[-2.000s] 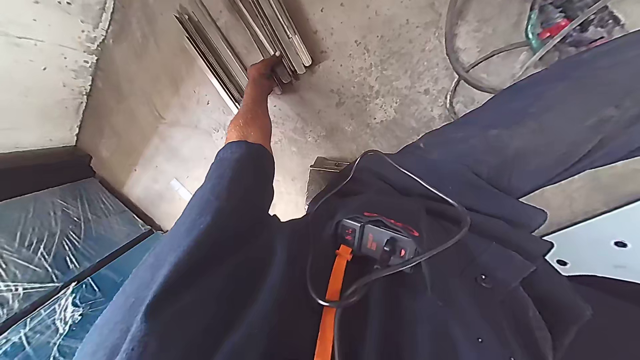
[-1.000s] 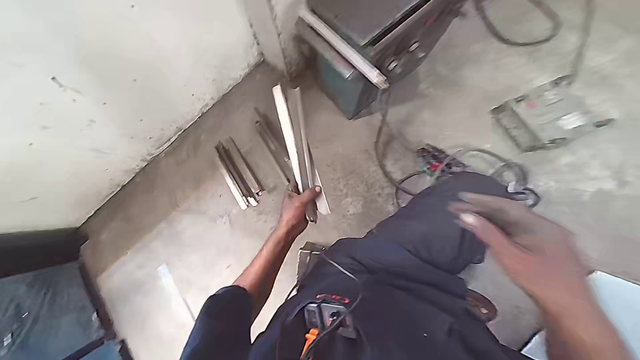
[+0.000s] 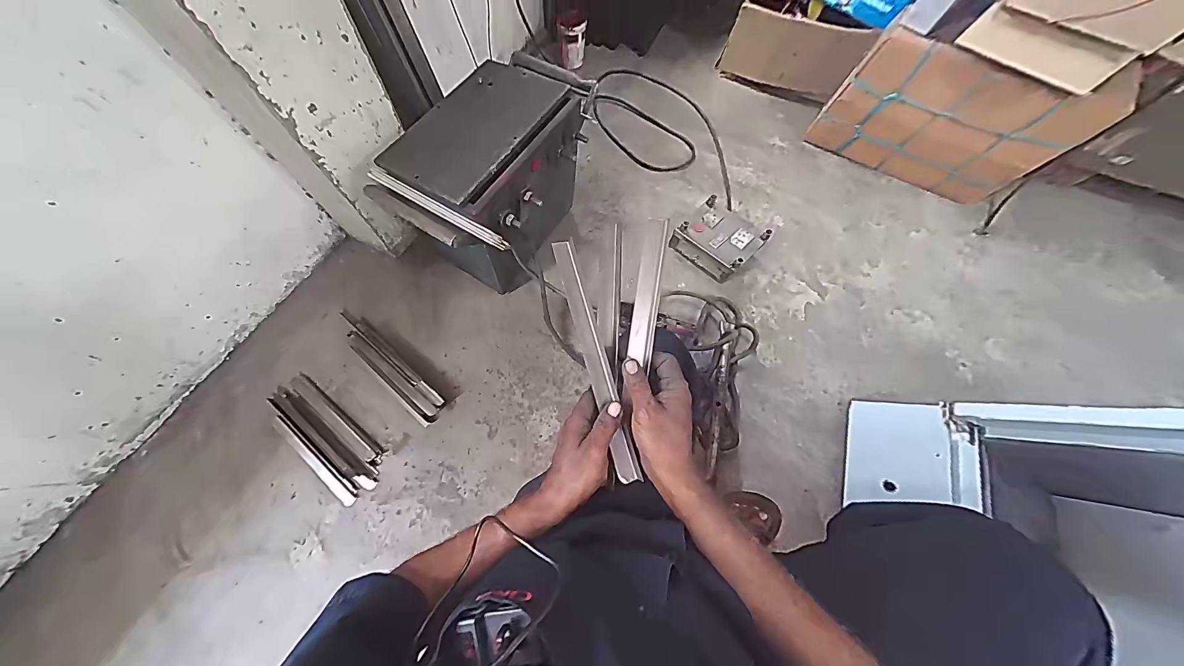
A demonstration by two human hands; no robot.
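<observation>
Several short metal angle strips [image 3: 592, 324] fan out upward between my two hands, above my knee. My left hand [image 3: 585, 444] grips the lower part of the left-hand strips, its thumb lying on the metal. My right hand [image 3: 659, 407] is closed round another metal strip [image 3: 650, 291] that leans to the right, thumb on its face. The two hands nearly touch. On the concrete floor to the left lie two loose groups of similar strips, a nearer bundle [image 3: 324, 435] and a farther bundle [image 3: 393, 365].
A dark metal machine cabinet [image 3: 476, 139] with strips along its edge stands by the wall. Beyond my knee are a metal box with sockets [image 3: 721, 240] and coiled cables [image 3: 731, 324]. Cardboard boxes [image 3: 971, 111] stand at upper right; a white metal frame [image 3: 893, 453] lies at right.
My left hand has lifted strips from the floor and brought them in front of me. My right hand, free one second ago, now grips part of them. The view has swung widely.
</observation>
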